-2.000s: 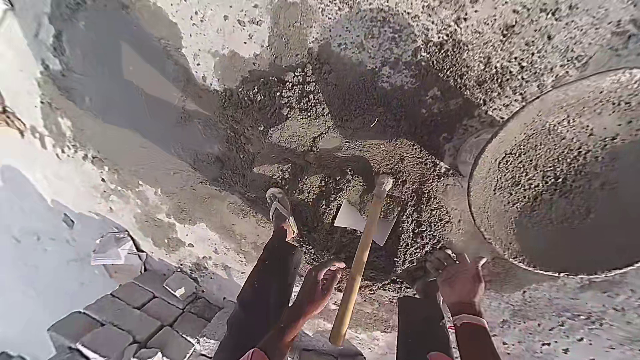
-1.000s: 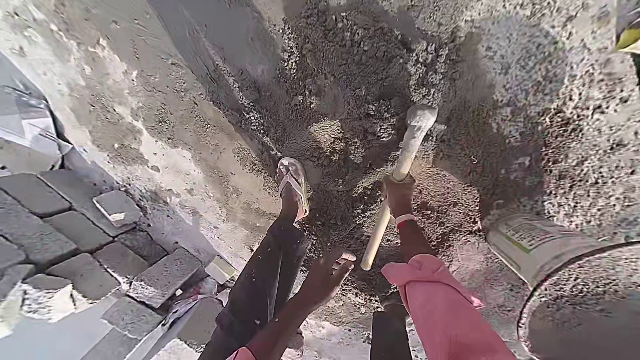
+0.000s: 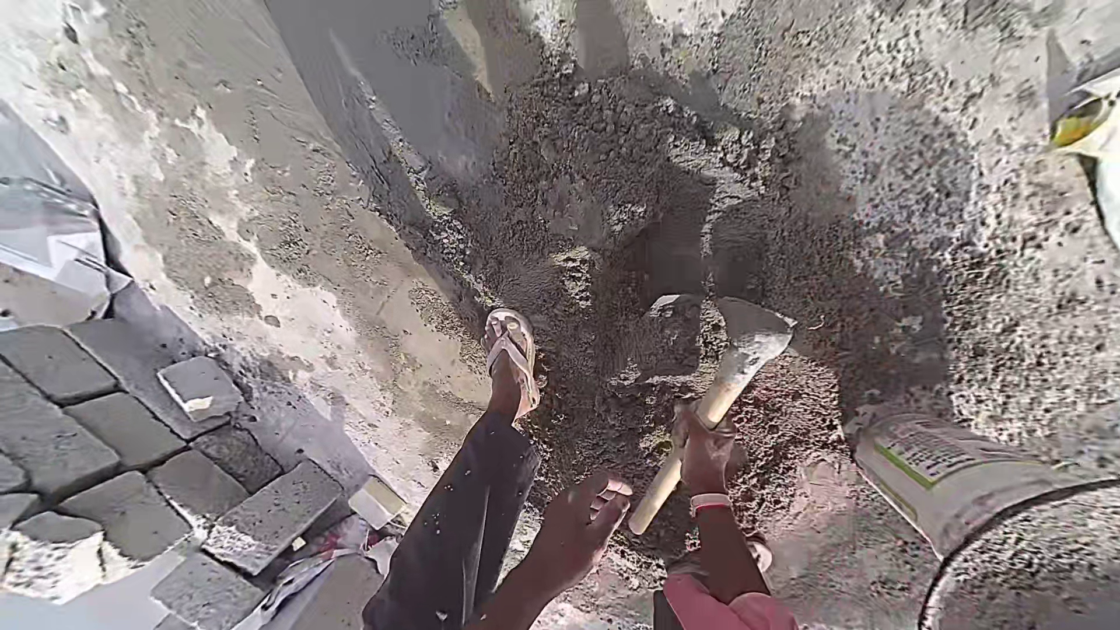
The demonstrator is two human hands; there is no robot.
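Note:
A hoe with a wide metal blade (image 3: 759, 328) and a pale wooden handle (image 3: 656, 497) slants across the lower middle of the view. My right hand (image 3: 704, 446), with a band at the wrist, is closed around the handle partway down from the head. My left hand (image 3: 584, 522) holds nothing; its fingers are curled but apart, just left of the handle's lower end. Beneath and beyond the blade lies a heap of damp, loose mortar mix (image 3: 604, 166). The blade's far edge is partly lost against the mix.
Grey paving blocks (image 3: 122, 429) lie at the lower left. My sandalled foot (image 3: 512, 350) stands at the heap's left edge. A printed bucket (image 3: 945, 464) stands at the lower right, beside a round-rimmed container (image 3: 1032, 560). A yellow and white object (image 3: 1085, 122) is at the upper right edge.
My right hand, off the hoe two seconds ago, has taken hold of its handle. The hoe's head has turned and now points to the upper right. The view has shifted.

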